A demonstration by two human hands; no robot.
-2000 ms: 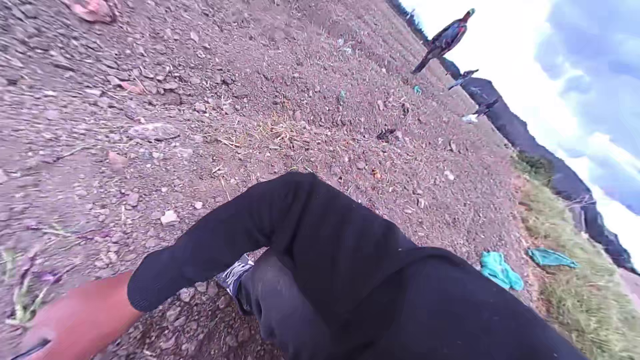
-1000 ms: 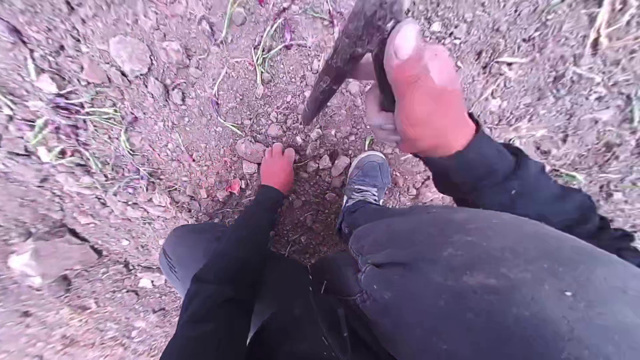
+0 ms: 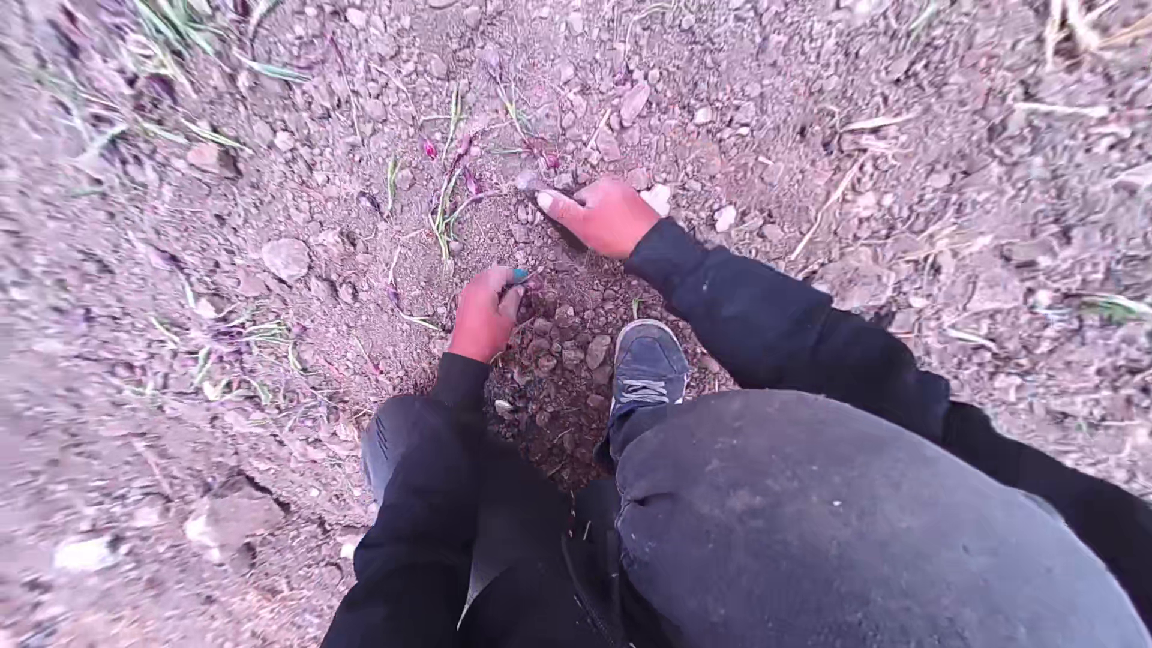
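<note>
Low over the stony soil, my left hand (image 3: pixel 486 313) has its fingers curled beside a small teal thing (image 3: pixel 519 274); whether it grips that or something else I cannot tell. My right hand (image 3: pixel 605 216) is further forward and to the right, thumb pointing left, closed around a dark object (image 3: pixel 567 236) mostly hidden beneath it. Small seedlings with green leaves and purplish-red bases (image 3: pixel 445 211) lie on the soil just ahead of both hands. Loose stones and darker soil (image 3: pixel 562 346) lie between my left hand and my shoe.
My grey sneaker (image 3: pixel 646 364) is planted right of the loose soil, below my right forearm. More green and purple seedlings (image 3: pixel 243 355) lie scattered to the left. A rock (image 3: pixel 286 258) sits left of my hands, larger rocks (image 3: pixel 229 519) at lower left. Dry stalks (image 3: pixel 828 207) lie on the right.
A second ago my right hand held a long dark tool raised above the soil; now that hand is lower and further left. My view has swung from the field and horizon down to the ground.
</note>
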